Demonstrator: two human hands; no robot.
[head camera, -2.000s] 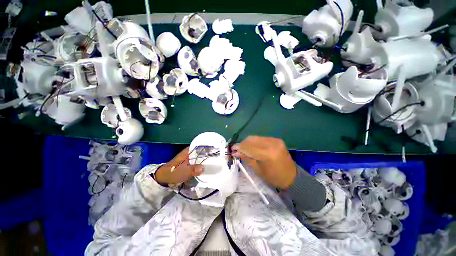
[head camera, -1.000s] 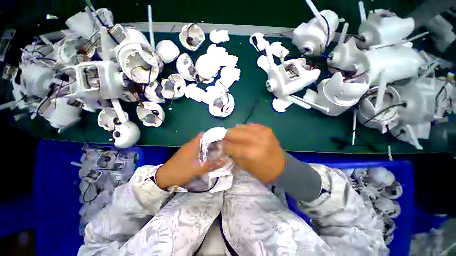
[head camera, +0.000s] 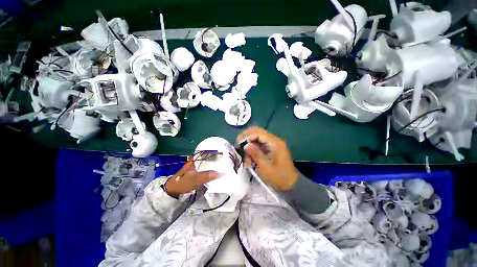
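My left hand (head camera: 189, 180) holds a white camera body housing (head camera: 222, 169) above my lap from its left side. The housing's rounded top faces up, with thin dark and reddish wires (head camera: 209, 155) in its opening. A black cable with a small connector hangs at its lower front. A white antenna rod (head camera: 265, 186) slants down to the right from the housing. My right hand (head camera: 268, 156) is at the housing's upper right side, its fingertips on a small dark piece or cable end there. The hand is slightly blurred, and the exact contact is hard to see.
A green bench (head camera: 272, 130) lies ahead. Piled camera bodies stand left (head camera: 110, 94) and right (head camera: 426, 65). Ball head shells (head camera: 237, 111) and small white covers (head camera: 211, 100) lie mid-bench. A left blue bin (head camera: 78, 208) holds frames; a right blue bin (head camera: 444, 208) holds round shells.
The housing was tilted and largely covered by both hands a second ago; now it shows more fully, top up. My right hand has moved to its right side. The view has shifted slightly.
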